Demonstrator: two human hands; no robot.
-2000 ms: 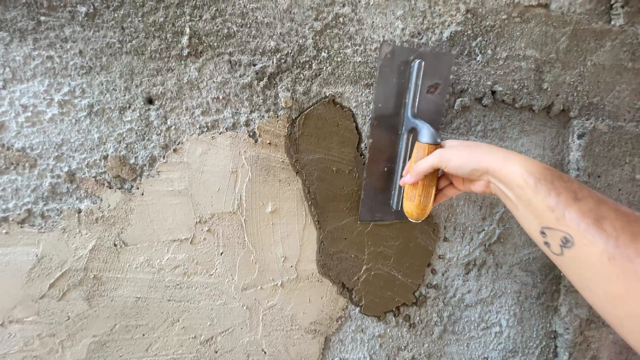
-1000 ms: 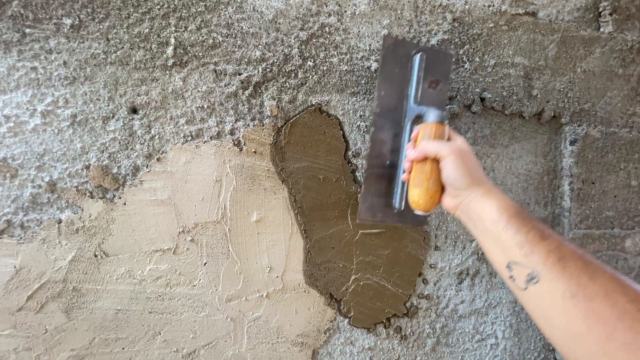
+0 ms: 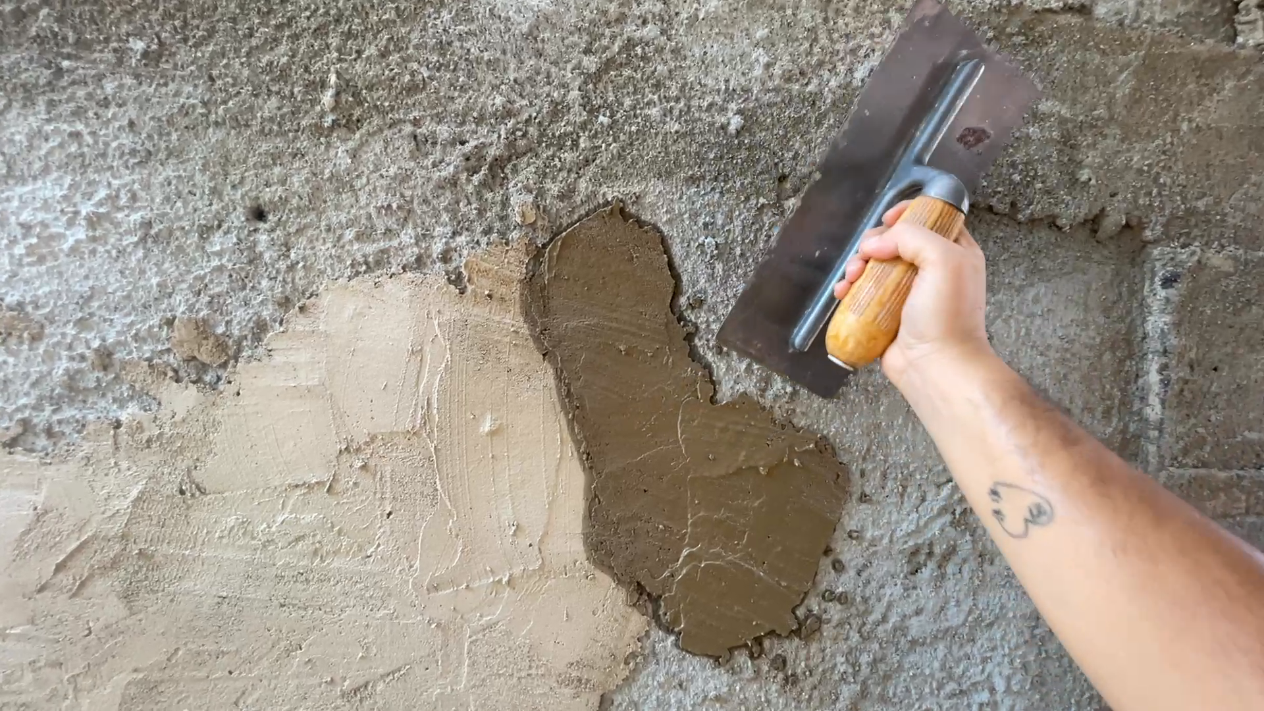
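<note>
My right hand [image 3: 933, 286] grips the wooden handle of a rectangular steel plastering trowel [image 3: 839, 217]. The blade leans with its top to the right, its back and metal rib facing me. Whether the blade touches the wall cannot be told. Left of and below it lies a patch of wet brown plaster [image 3: 642, 415], smooth with a ragged rim. That patch borders lighter, dry-looking beige plaster [image 3: 395, 513], which spreads over the lower left. My left hand is not in view.
Rough grey wall [image 3: 395, 118] runs across the top and down the right of the wet patch. Block outlines with a raised mortar joint [image 3: 1155, 346] show at the right. Small crumbs of plaster [image 3: 810, 624] cling beside the patch's lower right edge.
The trowel, upright and overlapping the wet patch's right side before, has tilted clockwise and moved off the patch to the upper right. More of the patch shows. My right hand keeps its hold.
</note>
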